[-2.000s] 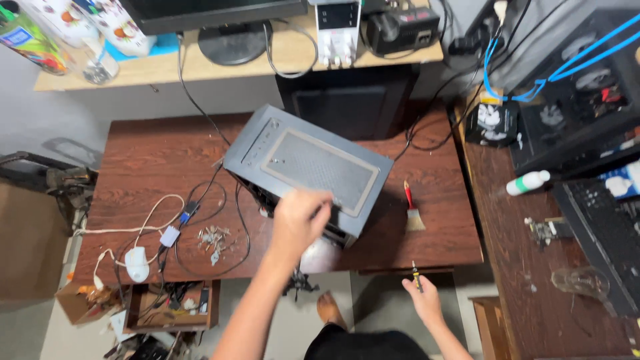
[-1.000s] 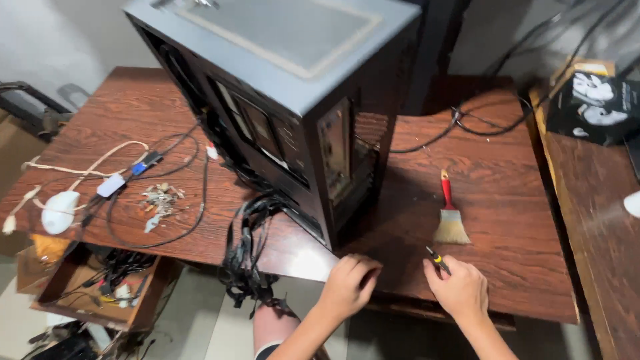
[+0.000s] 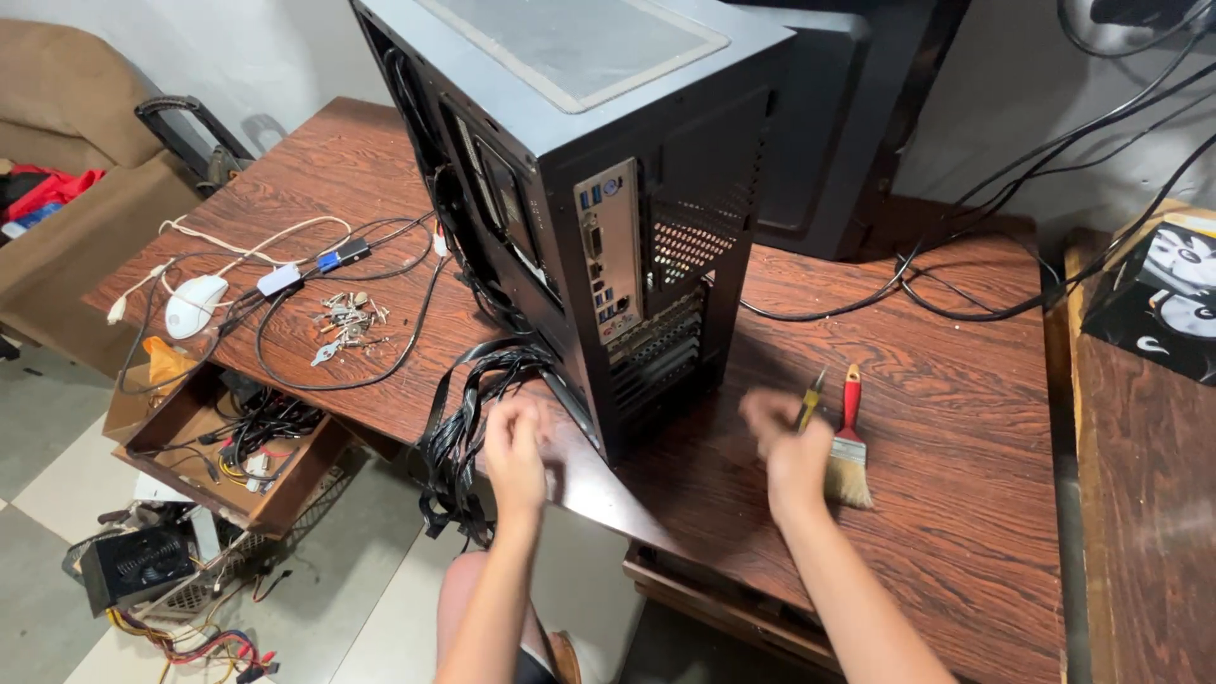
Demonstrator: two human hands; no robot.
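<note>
A dark computer case (image 3: 665,123) stands upright on the wooden table, its rear ports facing me and its side exposed. A bundle of black cables (image 3: 461,427) spills from its lower left and hangs over the table edge. My left hand (image 3: 518,451) is beside these cables, blurred, its fingers curled; whether it holds anything does not show. To the right of the case my right hand (image 3: 796,442) is shut on a small yellow-and-black screwdriver (image 3: 810,404), tip upward. Close to that hand lies a paintbrush (image 3: 851,427) with a red handle.
On the table's left lie a white mouse (image 3: 195,306), looped cables and a pile of screws (image 3: 351,323). An open drawer (image 3: 275,494) holds wires; a power supply (image 3: 138,565) rests below it. A dark panel (image 3: 817,123) leans behind the case, with black cables at right.
The case, lying flat-topped and farther off two seconds ago, now shows its rear panel. My left hand has left its top. My right hand has moved up beside the brush. The view has shifted.
</note>
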